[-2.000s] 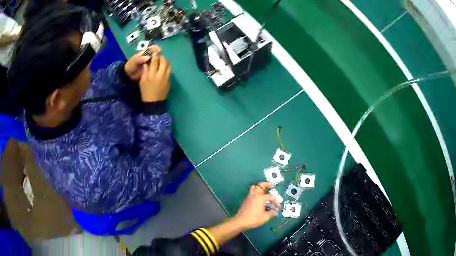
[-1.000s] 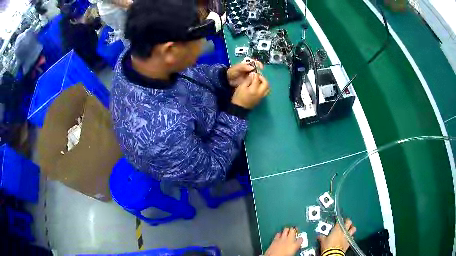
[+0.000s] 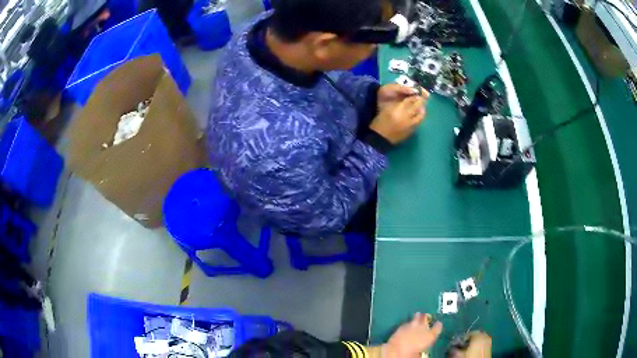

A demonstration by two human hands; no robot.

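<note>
Two small pale square wired modules with dark round centres lie on the green bench, one at the left (image 3: 449,302) and one at the right (image 3: 468,287) with a thin wire trailing up. My left hand (image 3: 413,337) is low in the view, just below and left of them, fingers bent over the mat; a small yellowish bit shows at its fingertips. My right hand (image 3: 476,345) is cut off by the bottom edge, beside a dark, blurred item. What either hand holds is unclear.
Clear hose (image 3: 508,280) loops at the right. A seated worker (image 3: 300,140) handles a small part beside a black box fixture (image 3: 496,150). Blue stool (image 3: 202,210), brown carton (image 3: 167,161) and blue bin (image 3: 112,323) with whitish pieces stand at the left.
The view has swung left, bringing the blue bin into sight. Both hands sit lower in the picture, and fewer modules are visible near them. The neighbouring worker's hands stay together.
</note>
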